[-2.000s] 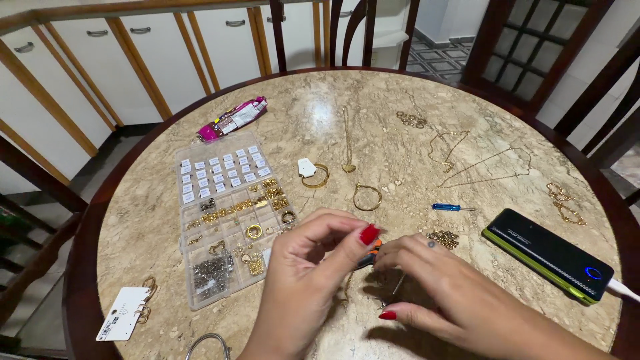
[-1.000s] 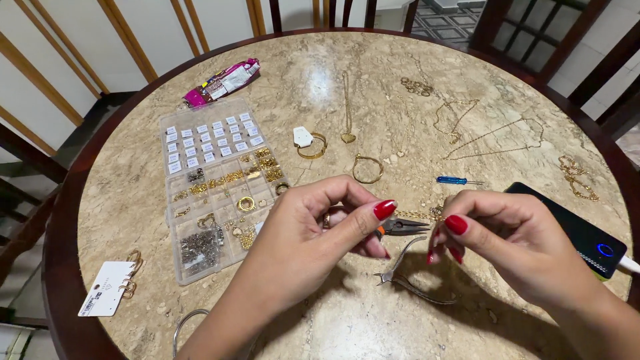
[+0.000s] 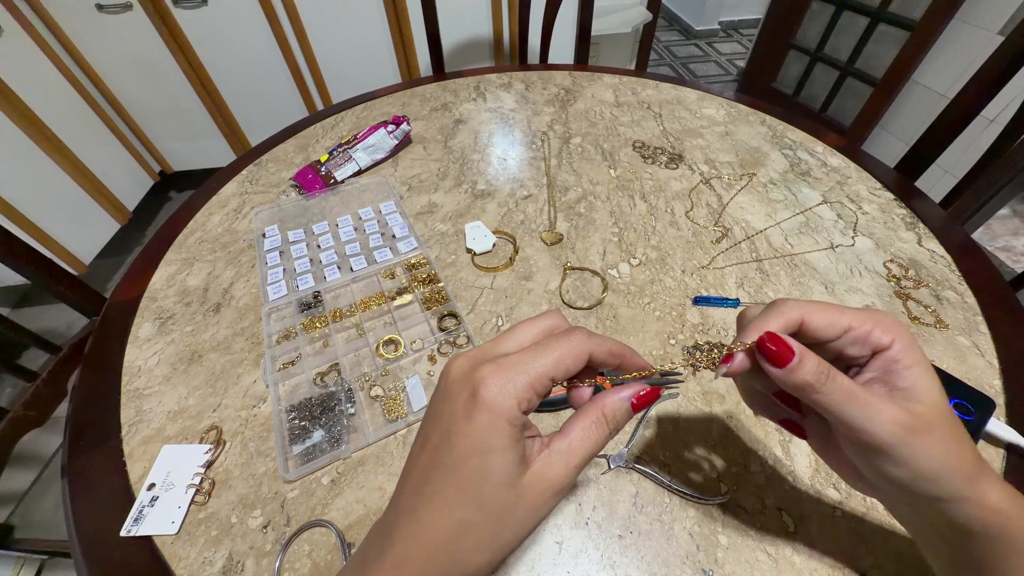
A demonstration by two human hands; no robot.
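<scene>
A thin gold chain is stretched between my two hands above the table. My left hand pinches one stretch of it between thumb and fingers. At the chain's right end, my right hand grips it between thumb and index finger. Behind the chain, a small heap of gold chain rests on the table. Dark-jawed pliers with orange on the handles lie partly hidden behind my left hand. Small metal cutting pliers lie below the chain, between the hands. A blue-handled screwdriver is just beyond my right hand.
An open compartment box of jewelry findings stands left. Beyond it lies a magenta packet. Bangles, a heart-pendant necklace and further chains lie across the table. A black power bank is at right, a white earring card at left.
Two seconds ago my right hand was low over the cutting pliers; it has since risen to the right. The gold chain now shows stretched between both hands.
</scene>
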